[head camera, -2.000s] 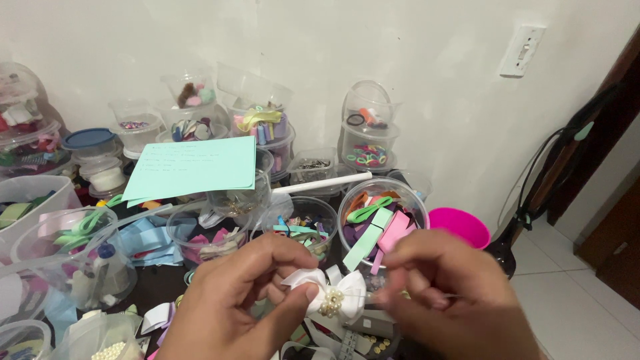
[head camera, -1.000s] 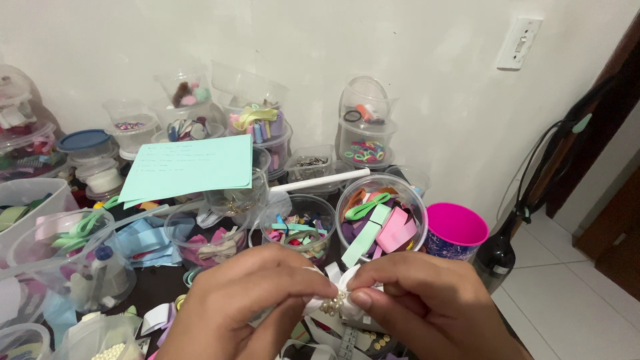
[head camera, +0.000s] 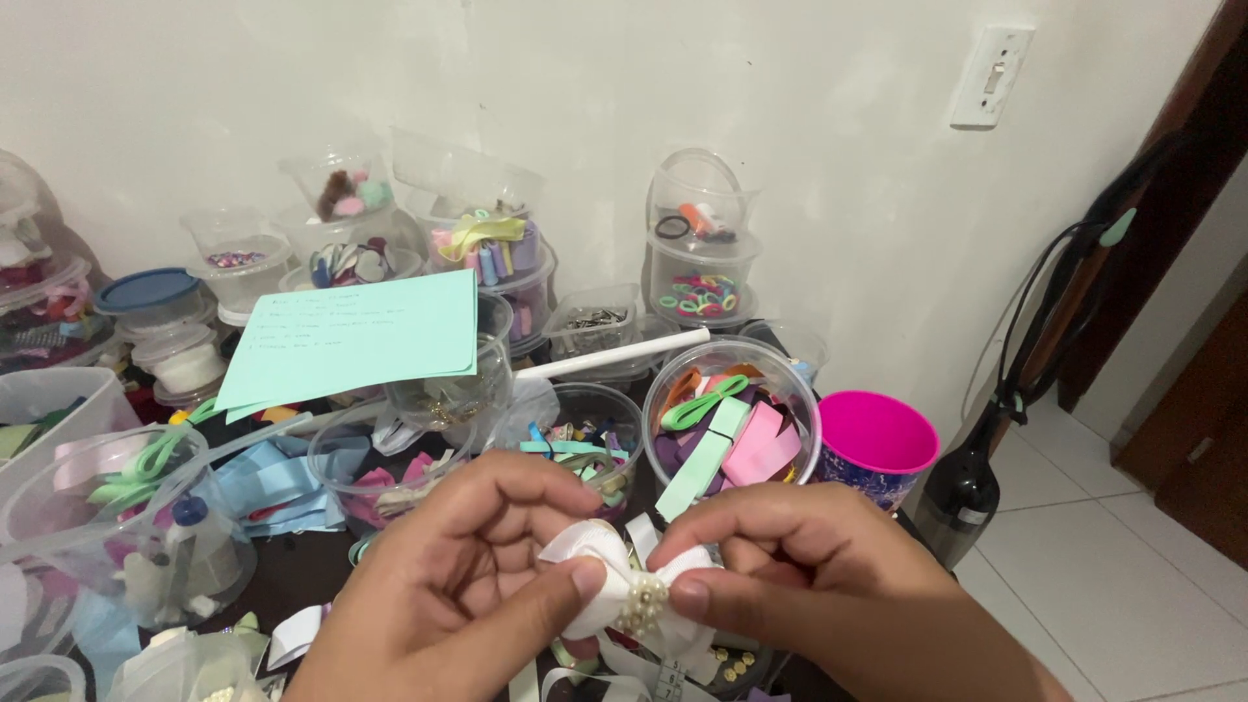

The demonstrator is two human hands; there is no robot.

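Observation:
A white ribbon bow [head camera: 609, 570] with a cluster of pearl beads [head camera: 642, 603] at its centre is held up between both hands. My left hand [head camera: 468, 585] pinches the bow's left loop between thumb and fingers. On the other side, my right hand [head camera: 799, 575] grips the right loop close to the beads, thumb in front. Below the bow lie a measuring tape [head camera: 673, 678], white ribbon and a container with small yellow flower pieces [head camera: 736, 665], all partly hidden by the hands.
Beyond the hands stands a clear tub [head camera: 817, 414] of coloured ribbons, beside a pink cup [head camera: 877, 434]. A green paper sheet [head camera: 361, 336] with writing rests over containers at left. Stacked tubs [head camera: 700, 268] line the wall. A dark bottle [head camera: 960, 492] is past the table's right edge.
Two seconds ago my right hand was drawn off to the right of the bow with a thin thread; now its fingers are on the bow. The beads show more plainly than one second ago.

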